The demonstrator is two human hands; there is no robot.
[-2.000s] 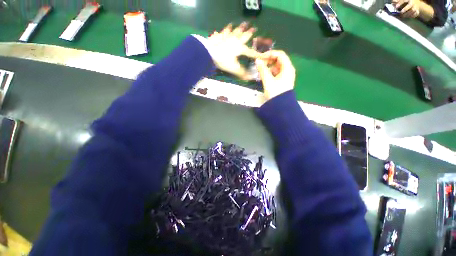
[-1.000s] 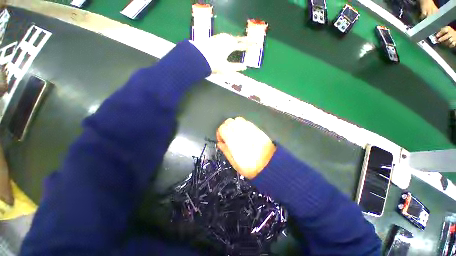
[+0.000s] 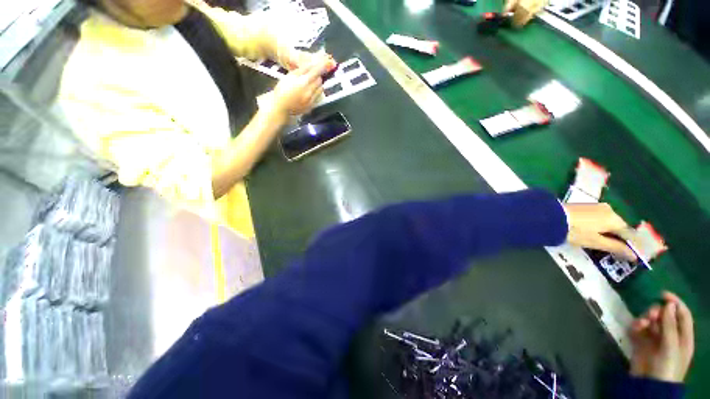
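My left hand [image 3: 601,227] reaches over the edge of the green belt and its fingers grip a phone unit [image 3: 619,266] with a white plate and orange-red end, which looks partly raised. The palm hides part of it. My right hand [image 3: 662,339] is at the lower right, over the belt's near edge, fingers curled; whether it holds a small part cannot be told. The pile of thin black flex cables [image 3: 459,362] lies on the dark green bench top, partly cut off by the bottom edge.
Several units with orange-red ends lie on the green belt [image 3: 537,167]. A worn cream-white rail [image 3: 498,167] divides belt from bench. A smartphone [image 3: 315,135] and white slotted frame [image 3: 350,80] lie by a person in yellow [image 3: 148,101]. Another hand [image 3: 525,9] is across the belt.
The view has turned left, bringing the person in yellow into sight. My right hand has left the cable pile and is now near the belt, beside my left hand at the unit.
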